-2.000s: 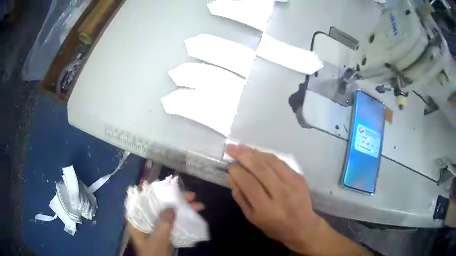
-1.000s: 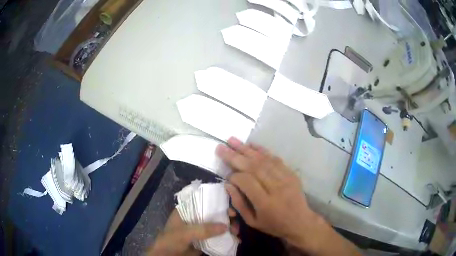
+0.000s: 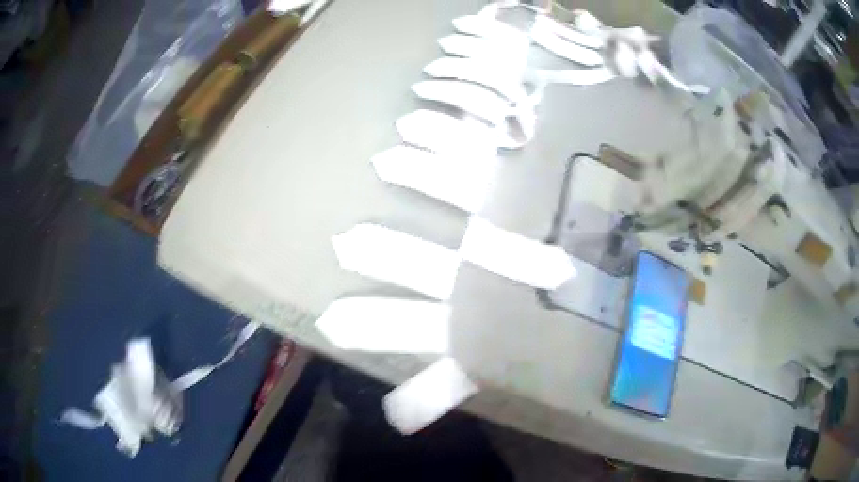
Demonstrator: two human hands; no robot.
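Observation:
No hand shows in the picture. Several white pointed tabs lie in a joined row on the cream table, with points to the left; one tab (image 3: 386, 325) lies near the front edge. One tab (image 3: 518, 254) points right towards the needle plate. A shorter-looking white piece (image 3: 429, 393) sits over the table's front edge. A white tab bundle (image 3: 143, 395) with a tie strip lies on the blue surface at lower left. The picture is blurred.
The smartphone (image 3: 650, 334) lies face up beside the needle plate (image 3: 589, 282). The sewing machine head (image 3: 725, 179) is at right. More white strips (image 3: 631, 52) lie at the back. A wooden tray (image 3: 141, 221) and clear plastic bag (image 3: 118, 122) are at left.
Both hands and the wad of tabs held in my left hand have left the picture. The view has shifted, showing more of the row at the back. The front tabs lie uncovered.

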